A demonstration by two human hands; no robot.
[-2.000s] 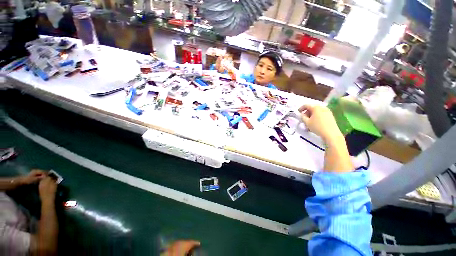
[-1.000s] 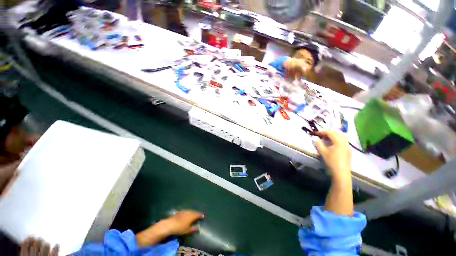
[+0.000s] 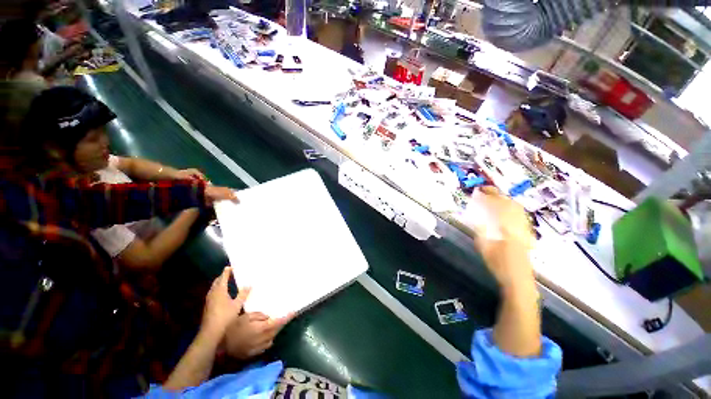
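Observation:
A white tray, its broad plain face towards me, is over the green line at centre left. My left hand is on its near left edge, next to another person's hand. My right hand is at the edge of the white shelf, by the heap of loose parts. It is blurred, with a whitish patch at its fingers; whether it holds a piece cannot be told. Two open-framed units lie on the green surface below the shelf.
A person in a plaid shirt holds the tray from the left. A seated person in a black cap is behind them. A green box with a cable stands on the shelf at right. A power strip runs along the shelf side. A grey duct hangs above.
The view has turned left. The tray came in from the left and moved towards the middle. My left hand has come to its edge. My right hand is still by the shelf edge.

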